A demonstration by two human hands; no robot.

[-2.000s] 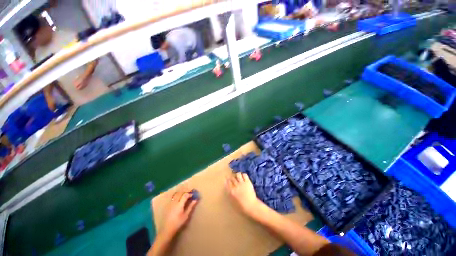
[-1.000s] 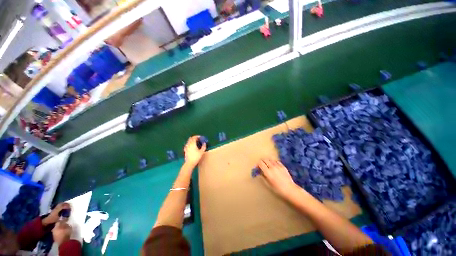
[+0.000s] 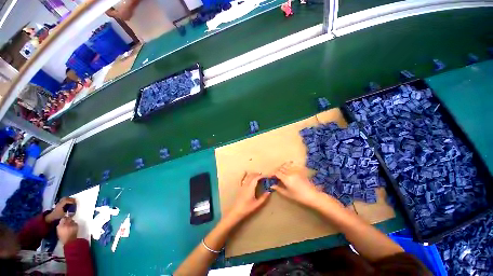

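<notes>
A small dark blue plastic part (image 3: 267, 185) is held between the fingers of both my hands, just above the cardboard mat (image 3: 243, 237). My left hand (image 3: 250, 195) grips it from the left. My right hand (image 3: 292, 183) touches it from the right; its fingertips are partly blurred. A loose pile of the same parts (image 3: 343, 161) lies on the right of the cardboard. A black tray full of parts (image 3: 427, 156) stands beside the pile.
A green conveyor belt (image 3: 292, 75) carries spaced single parts. A second black tray (image 3: 168, 92) stands across it. A black phone (image 3: 200, 198) lies left of the cardboard. A neighbour's hands (image 3: 66, 221) and white scraps (image 3: 102, 220) are at left. A blue bin (image 3: 419, 253) is lower right.
My left hand has come back from the belt edge to the cardboard. My right hand has moved slightly left, and both hands now meet at a part. The phone is uncovered.
</notes>
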